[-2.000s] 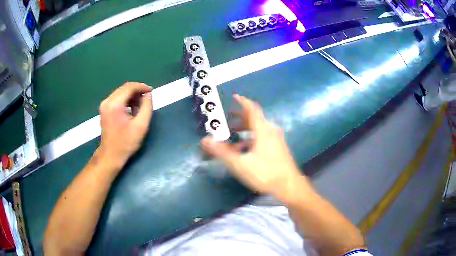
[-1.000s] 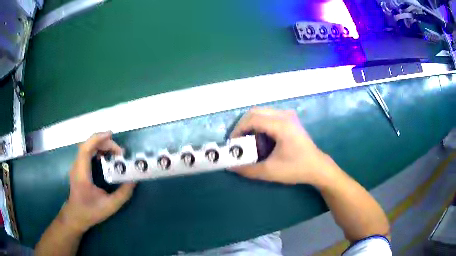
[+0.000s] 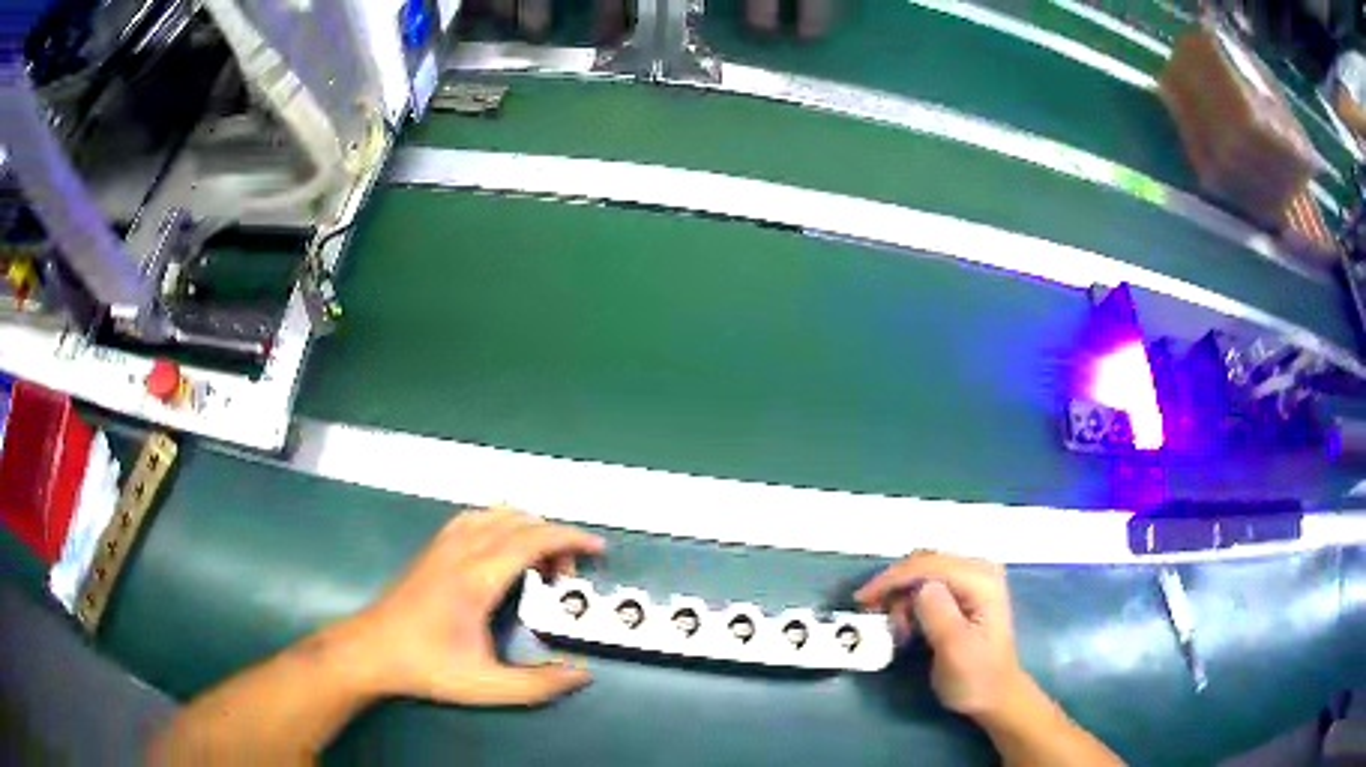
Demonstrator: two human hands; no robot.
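The silver-grey six-port strip (image 3: 715, 625) lies lengthwise before me over the green bench edge, its row of round ports showing and its notched edge away from me. My left hand (image 3: 487, 614) is around its left end, fingers beyond it and thumb on the near side. The thumb stands apart from the strip, and the hand looks open. My right hand (image 3: 951, 622) is at the right end, fingers bent at the corner; whether they grip it is hidden. Another ported strip (image 3: 1098, 427) lies on the green conveyor belt, partly under the violet-white glow.
The white metal rail (image 3: 674, 511) runs beyond the strip. A machine frame with a red button (image 3: 164, 379) stands at left, near a red bin (image 3: 45, 465) and a perforated brownish bar (image 3: 126, 532). Tweezers (image 3: 1184, 629) lie at right below a dark bar (image 3: 1216, 526). A brown block (image 3: 1236, 128) is far right.
My view has swung to show more of the left machine and far belts. My left hand has opened wider at the strip's end. The strip on the belt is further under the glow.
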